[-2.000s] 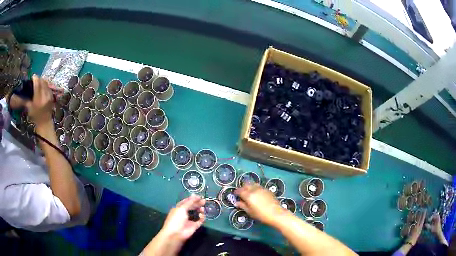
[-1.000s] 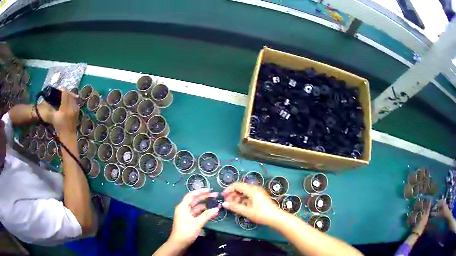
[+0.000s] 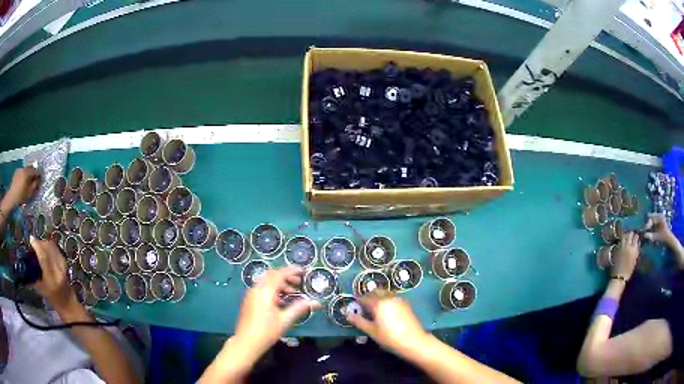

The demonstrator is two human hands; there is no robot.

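My left hand (image 3: 264, 306) is over the front units, thumb and fingers apart around a dark area; whether it holds a piece is unclear. My right hand (image 3: 394, 321) has its fingertips pinched on a small dark round piece (image 3: 354, 308) at the mouth of a cylinder unit in the front row. Tan cylinder units stand around both hands; one with a pale centre (image 3: 320, 283) is between them. Others with dark discs (image 3: 338, 253) stand behind. An open cardboard carton (image 3: 409, 196) full of black plastic end pieces (image 3: 420, 127) is beyond them.
A large cluster of cylinder units (image 3: 139, 232) stands at left, near a clear bag (image 3: 49, 174) and a person holding a black tool (image 3: 27, 264). At right, another person's hands are by small units (image 3: 609, 199), silvery parts (image 3: 661, 193) and a blue bin (image 3: 674, 169).
The view has turned, so the carton sits further left. My hands were together on a black piece and are now apart, the right one at a front unit. The left person's tool hand is lower.
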